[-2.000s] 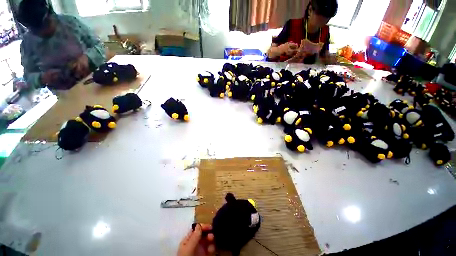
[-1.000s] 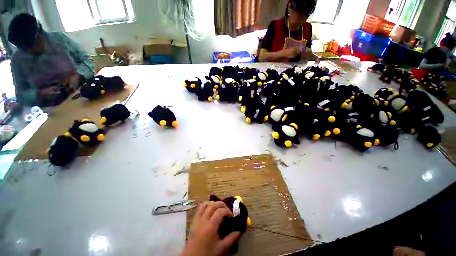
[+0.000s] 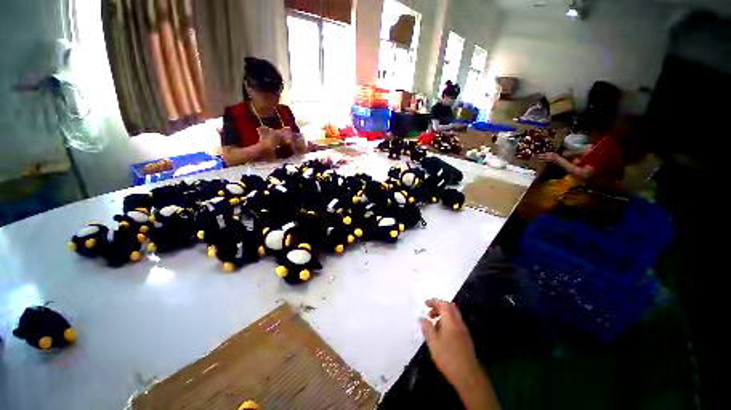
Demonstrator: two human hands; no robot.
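My right hand [image 3: 453, 344] is raised at the table's right edge, with its thumb and fingertips close together. A small pale spot shows at the fingertips; whether they pinch a needle or thread cannot be told. My left hand is out of the picture. The cardboard work mat [image 3: 264, 364] lies at the bottom, cut off by the frame. A small yellow lump [image 3: 249, 405], like a penguin's foot, shows on it at the bottom edge; the rest of that toy is hidden.
A large plush penguin pile [image 3: 321, 200] spreads across the white table [image 3: 377, 292]. One penguin [image 3: 45, 327] lies at far left. A person in a red vest [image 3: 260, 120] sits behind the pile. Blue crates [image 3: 593, 256] stand right of the table; other people sit farther back.
The view has swung to the right. My left hand, which was on the black penguin on the mat, has left the picture. My right hand has come up from the bottom right edge.
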